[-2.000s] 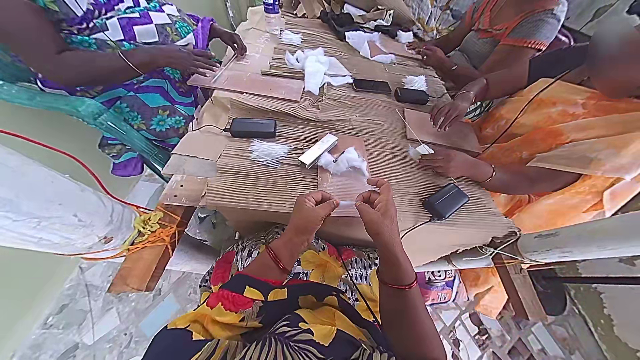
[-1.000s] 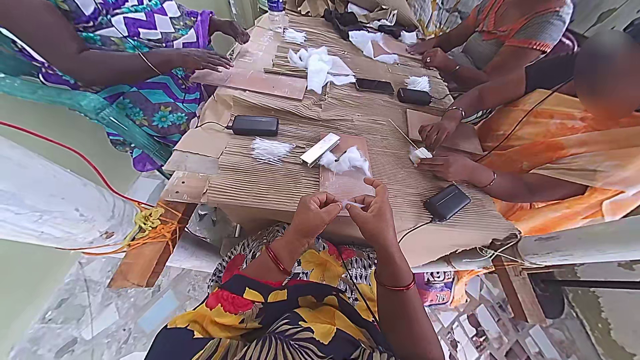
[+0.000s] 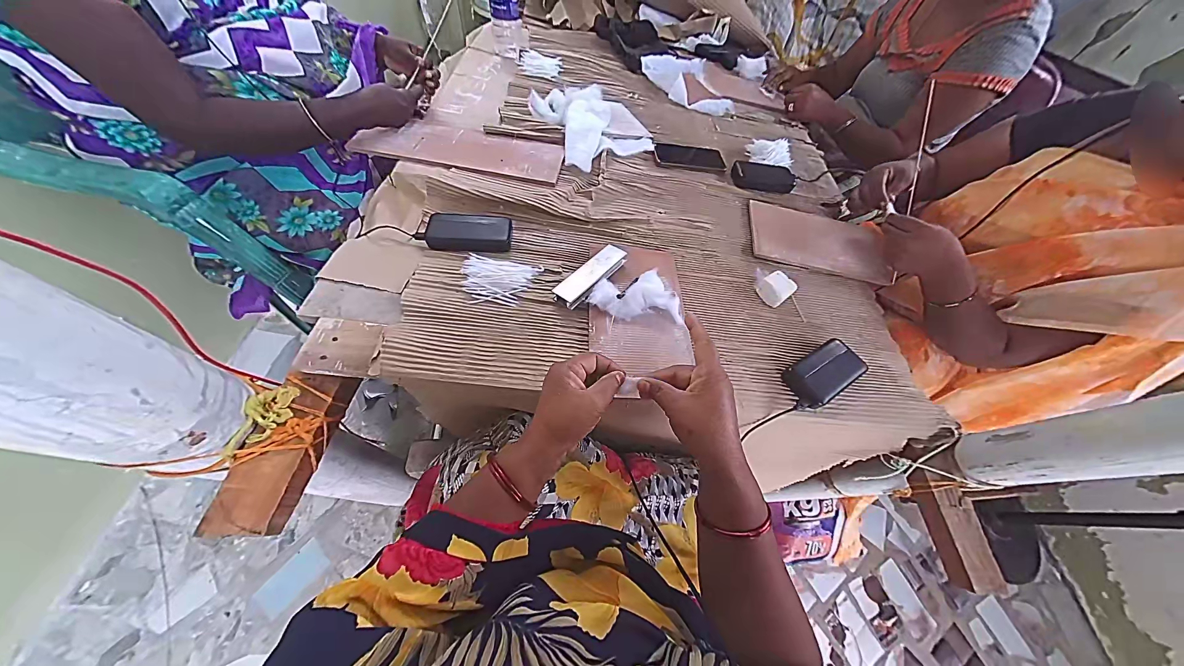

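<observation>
Between them, my left hand (image 3: pixel 578 398) and my right hand (image 3: pixel 689 398) pinch a small tuft of white cotton (image 3: pixel 631 386) over the near edge of a pinkish-brown tile (image 3: pixel 638 342). On the tile's upper half lies a larger clump of white cotton wool (image 3: pixel 638 296). A small white-topped block (image 3: pixel 589 276) rests against the tile's upper left corner. Left of it is a heap of thin white cotton wicks (image 3: pixel 498 279). Red bangles circle both my wrists.
Ridged cardboard (image 3: pixel 481 342) covers the table. Black boxes with cords lie left (image 3: pixel 469 232) and right (image 3: pixel 824 373). Co-workers' hands are at the left (image 3: pixel 393 92) and right (image 3: pixel 916 236), beside further tiles (image 3: pixel 814 242). A phone (image 3: pixel 689 156) and a bottle (image 3: pixel 506 28) lie beyond.
My hands stay close together near the tile's front edge. The co-worker at the right has lifted both hands off the tile, and a white clump lies on the cardboard. The left co-worker's hands have risen.
</observation>
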